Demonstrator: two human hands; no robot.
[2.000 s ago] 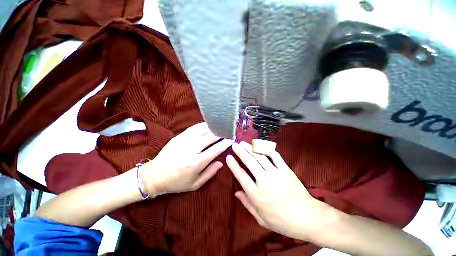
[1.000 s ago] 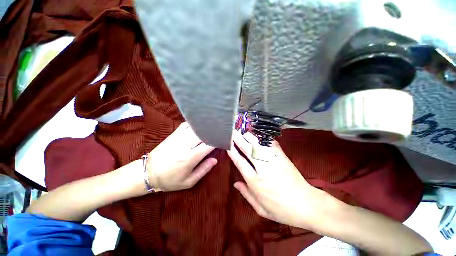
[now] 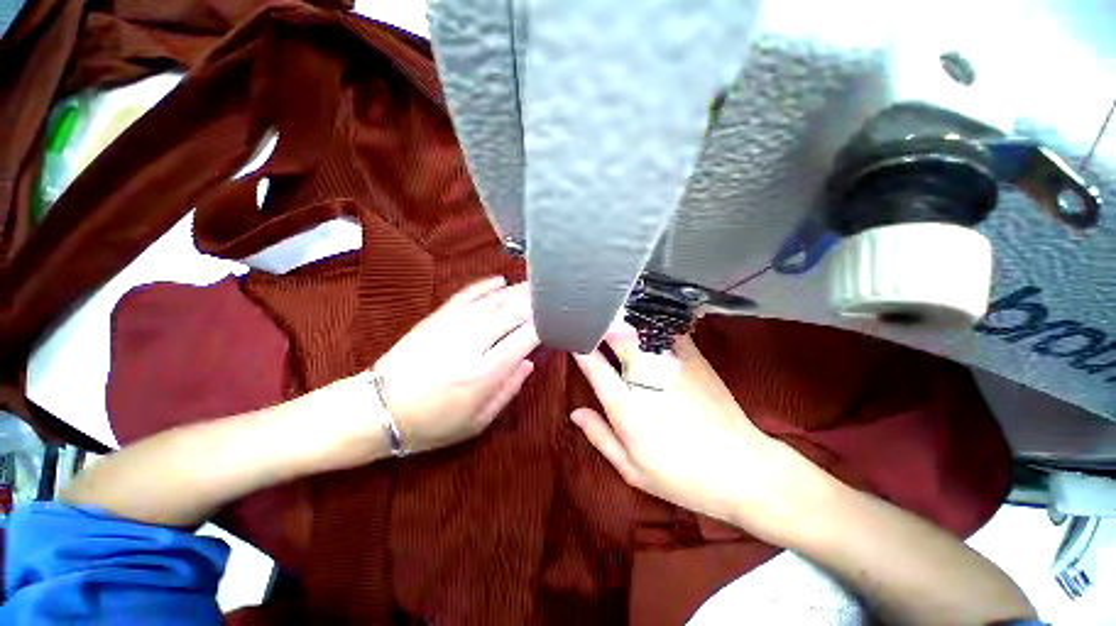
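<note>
A rust-brown corduroy garment (image 3: 465, 526) lies spread under the large grey-white sewing machine head (image 3: 734, 159). My left hand (image 3: 459, 373) lies on the cloth left of the head, fingers extended towards the needle area, thumb beside them. My right hand (image 3: 679, 428) lies on the cloth at the right, its fingertips partly hidden behind the head and lower tension spring. The needle, presser foot and seam are hidden by the head. Smooth redder pocket pieces show at the left (image 3: 196, 355) and right (image 3: 912, 459).
A white ridged tension knob (image 3: 912, 272) sticks out from the head at upper right. More rust-brown cloth (image 3: 147, 55) is heaped at upper left, near a bright green item (image 3: 59, 141). A narrow cloth strip (image 3: 275, 232) curls at left. White table (image 3: 74, 367) shows around the cloth.
The machine head parts have shifted in view and cover more of the area right of my left hand. The garment's left part has shifted slightly. Both hands remain on the cloth beside the needle area.
</note>
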